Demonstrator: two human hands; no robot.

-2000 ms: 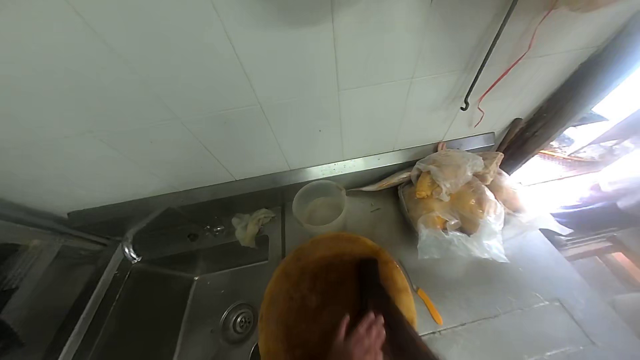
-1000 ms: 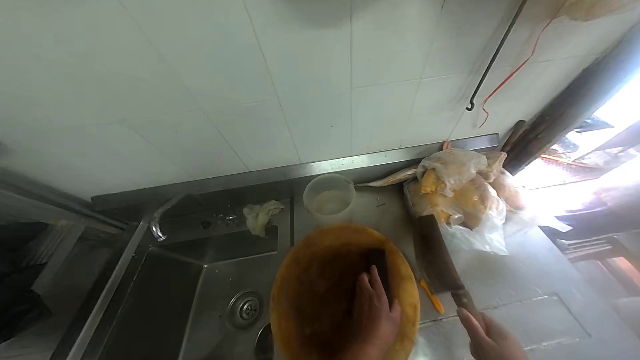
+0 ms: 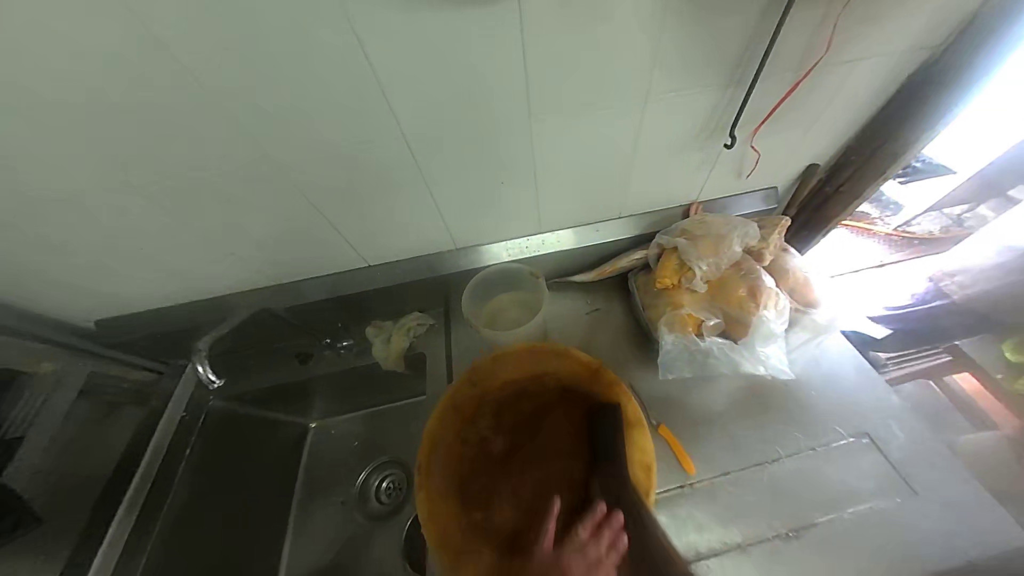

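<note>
My left hand [image 3: 588, 544], blurred, is over the lower part of a round wooden chopping board [image 3: 444, 448], its fingers apart and nothing seen in them. Just right of it, a dark cleaver blade [image 3: 644, 512] slants across the board's right side. The blade's upper end meets or overlaps a dark piece [image 3: 606, 428] on the board; I cannot tell what this piece is. My right hand is out of view, and the cleaver's handle does not show. A knife with an orange handle [image 3: 676, 450] lies against the board's right edge.
A steel sink [image 3: 344, 456] is at left, with a faucet [image 3: 210, 368] and a crumpled cloth [image 3: 398, 340] behind. A translucent plastic tub [image 3: 506, 304] stands behind the board. Bagged poultry [image 3: 728, 296] lies at right on the steel counter [image 3: 744, 424]. A metal hook [image 3: 744, 112] hangs above.
One second ago my right hand held the cleaver right of the board; now the blade is over the board and that hand is out of view. My left hand has drawn back from the dark piece.
</note>
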